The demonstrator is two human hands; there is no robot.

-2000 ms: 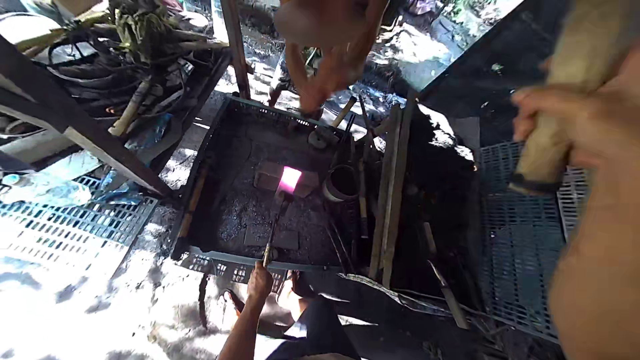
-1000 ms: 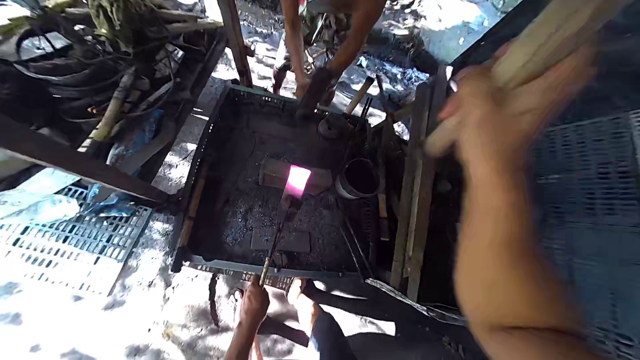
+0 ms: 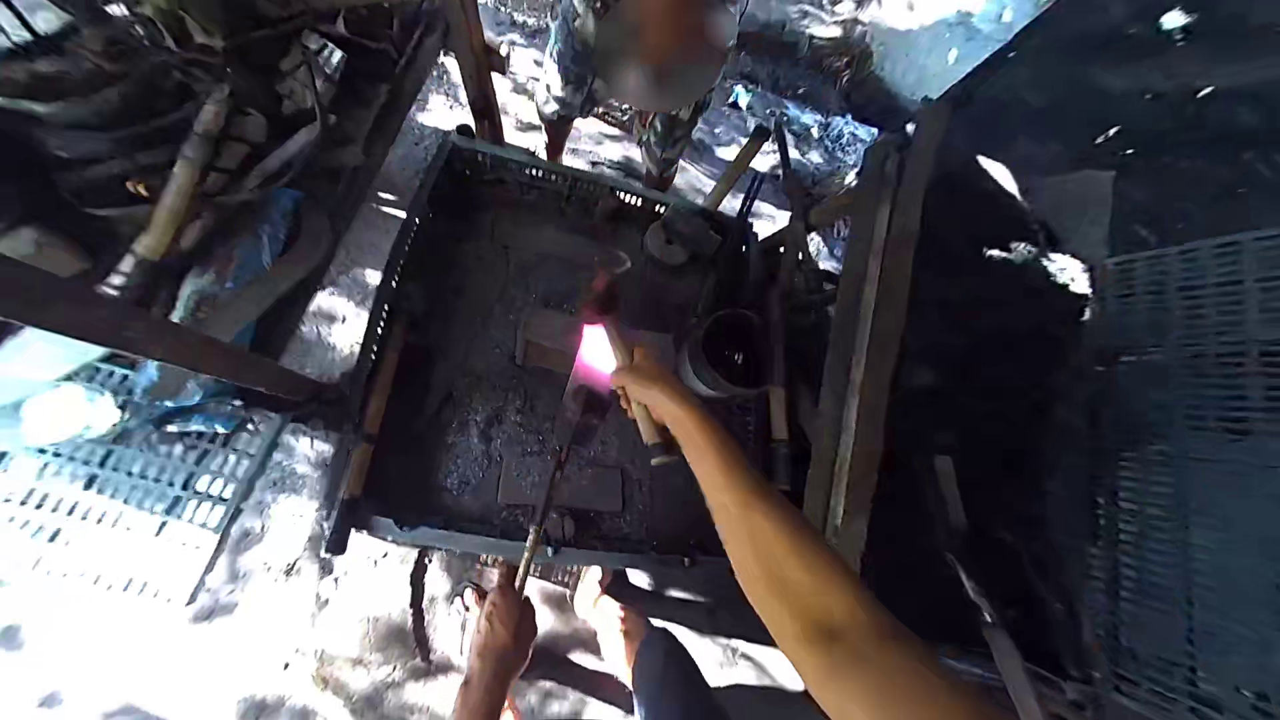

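My left hand is closed around the near end of a long thin rod or tong handle, which runs forward over a dark tray. At its far end a piece of metal glows white and pink above a block. My right hand grips the wooden handle of a hammer, just right of the glowing metal. The hammer's head is dark and blurred near the hot piece; whether they touch I cannot tell. A flat dark plate lies nearer to me in the tray.
A large dark tray holds the work. At its right are a round container, another hammer and wooden posts. Branches are piled at left, near a plastic crate. A person stands beyond the tray.
My right hand has come down and left from the raised position at the right, bringing the hammer to the glowing metal. My left hand still holds the rod. The other person's hands have left the tray's far edge.
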